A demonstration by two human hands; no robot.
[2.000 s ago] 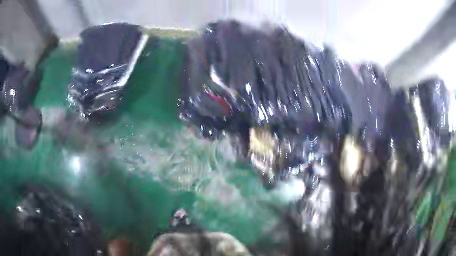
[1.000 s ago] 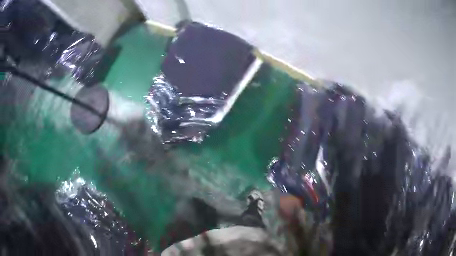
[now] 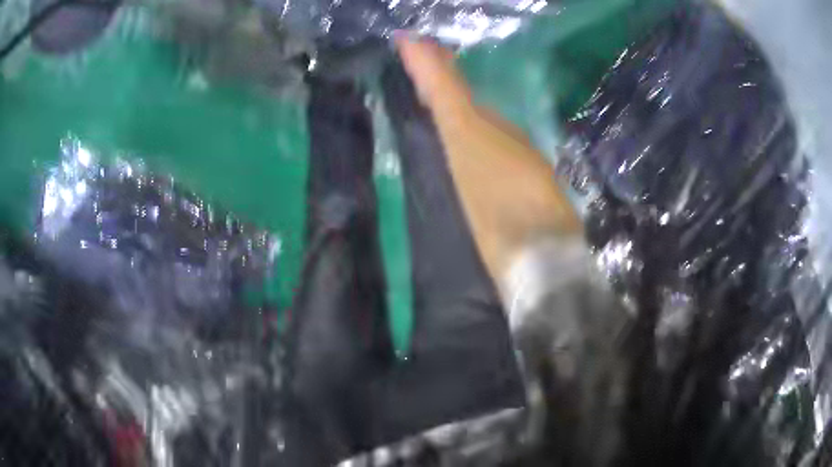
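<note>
A glossy dark navy bagged garment (image 3: 365,20) lies at the top edge, beyond my dark trouser legs, and is cut off by the frame. My right forearm reaches up to it from the right, bare below a pale sleeve. My right hand (image 3: 431,73) is small and blurred at the near edge of this bundle. Its fingers are not clear, and I cannot tell whether they grip the plastic. My left hand is not in view.
A long overlapping row of dark bagged garments (image 3: 675,119) runs down the right along the pale wall. Another shiny bagged bundle (image 3: 146,214) lies at the left on the green floor (image 3: 219,119). A round dark stand base (image 3: 73,29) is at the top left.
The view has tilted down and moved closer to the bundle that stood near the wall. My right forearm and hand have come into view, stretched out to it. My legs now show.
</note>
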